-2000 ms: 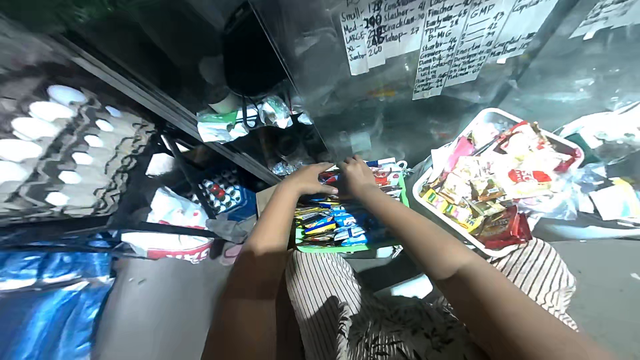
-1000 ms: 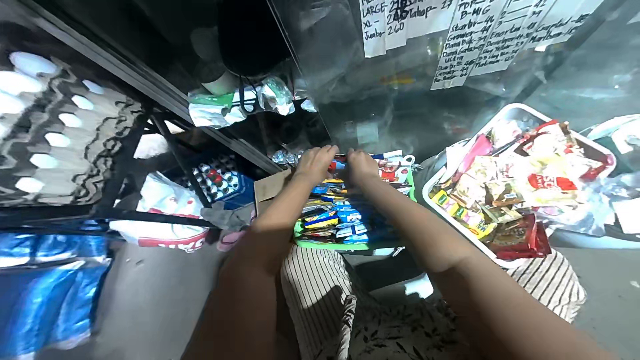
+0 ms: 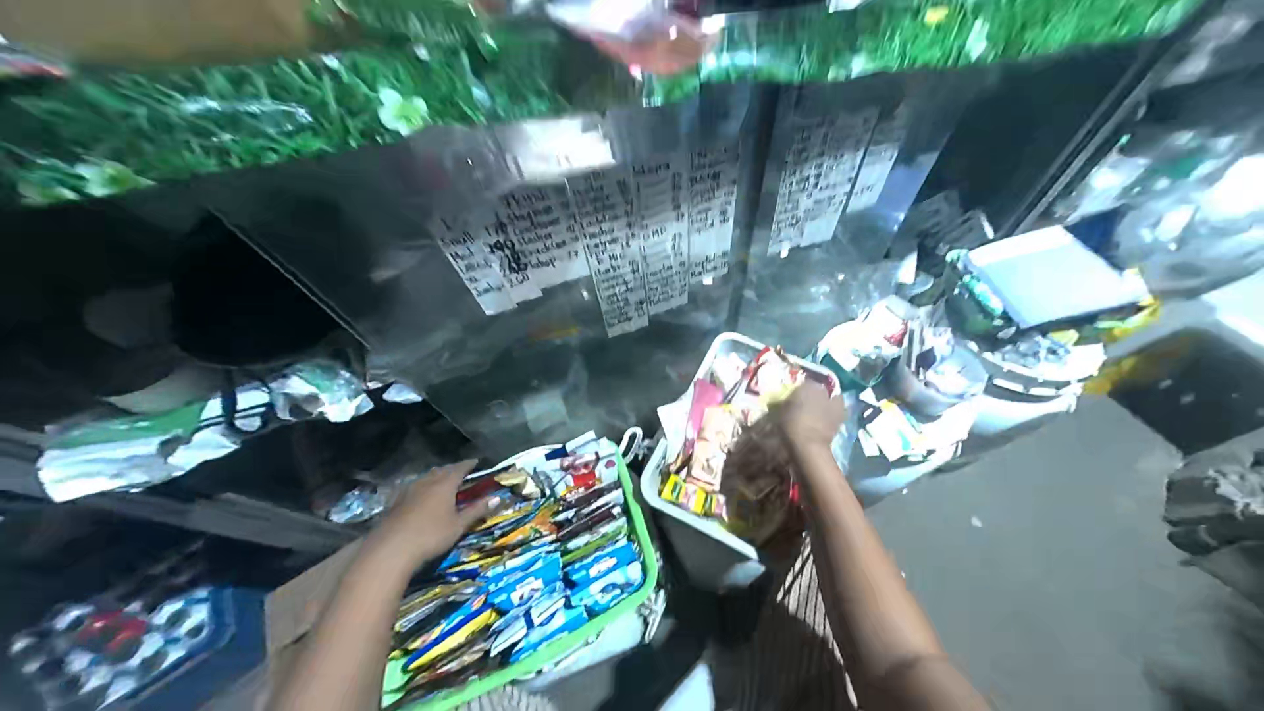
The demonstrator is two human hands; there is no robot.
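My left hand point(image 3: 439, 509) rests at the back left of a green-rimmed basket point(image 3: 647, 553), its fingers apart over the packets. Rows of upright sachets point(image 3: 523, 578) in blue, yellow and brown fill that basket. Over the back right of a white plastic basket point(image 3: 696, 523) is my right hand point(image 3: 810, 410), blurred, touching or just above the packets. A brown, blurred packet point(image 3: 758, 479) lies below it; whether the fingers grip anything cannot be told. Red, pink and yellow packets point(image 3: 716, 434) fill the white basket's left side.
Tubs with papers and wrappers point(image 3: 938, 370) stand to the right. Handwritten paper lists point(image 3: 632, 237) hang on the dark panel ahead, under a ledge of artificial grass point(image 3: 247, 114). A blue crate of bottles point(image 3: 148, 632) is at lower left, beside a cardboard box point(image 3: 306, 602).
My right hand has moved right, from the green-rimmed basket to the white one. My left hand stays at the green-rimmed basket. The view has swung up and right.
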